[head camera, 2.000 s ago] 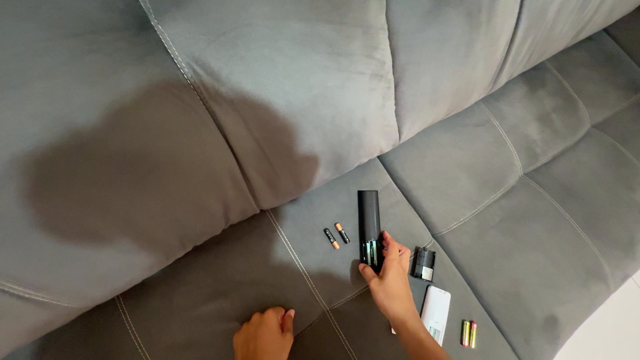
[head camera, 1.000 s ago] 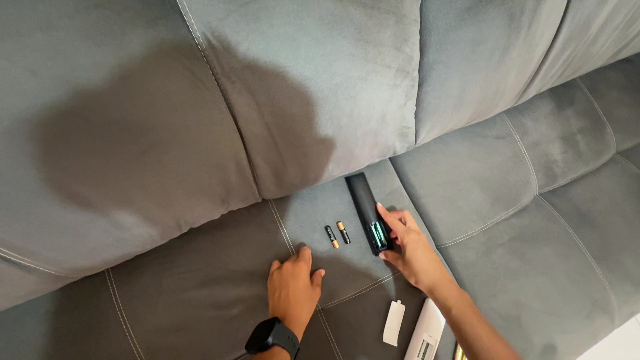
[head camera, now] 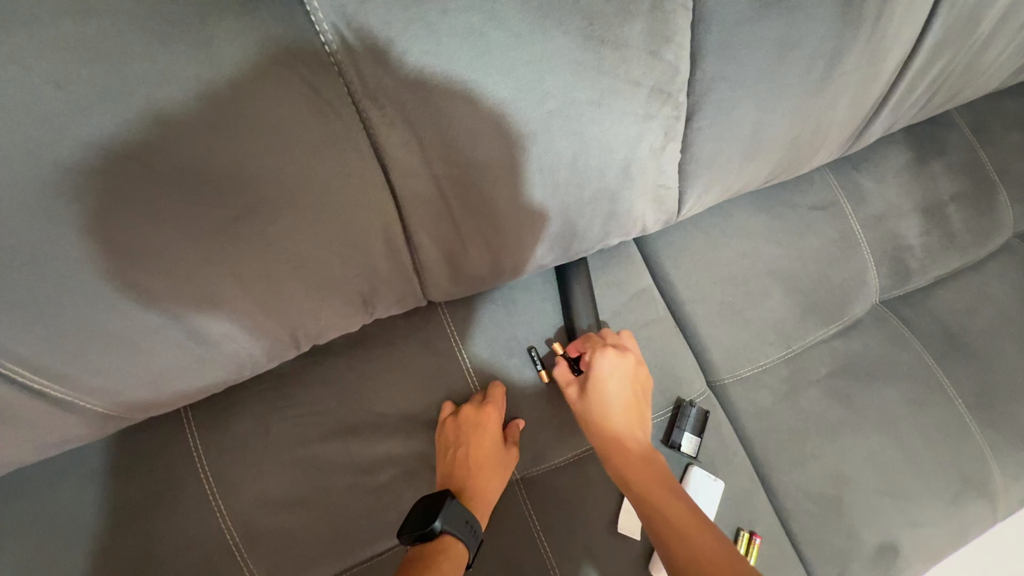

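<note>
My right hand (head camera: 612,380) pinches a black battery with a copper-coloured end (head camera: 566,359) between thumb and fingers, just over the sofa seat. A matching battery (head camera: 538,365) lies to its left. Behind my right hand a black remote control (head camera: 578,296) lies on the seat, its far end against the backrest and its near part hidden by the hand. My left hand (head camera: 478,436), with a black watch on its wrist, rests on the seat with fingers loosely bent and holds nothing.
Right of my right forearm are a black plastic battery cover or holder (head camera: 688,429), a white remote control (head camera: 704,490) and a pair of gold-coloured batteries (head camera: 748,547). A white cover piece (head camera: 629,520) lies left of the forearm. The grey sofa backrest (head camera: 480,160) rises behind.
My right hand has let go of the black remote control and moved left to one of the two black batteries. My left hand stays on the seat.
</note>
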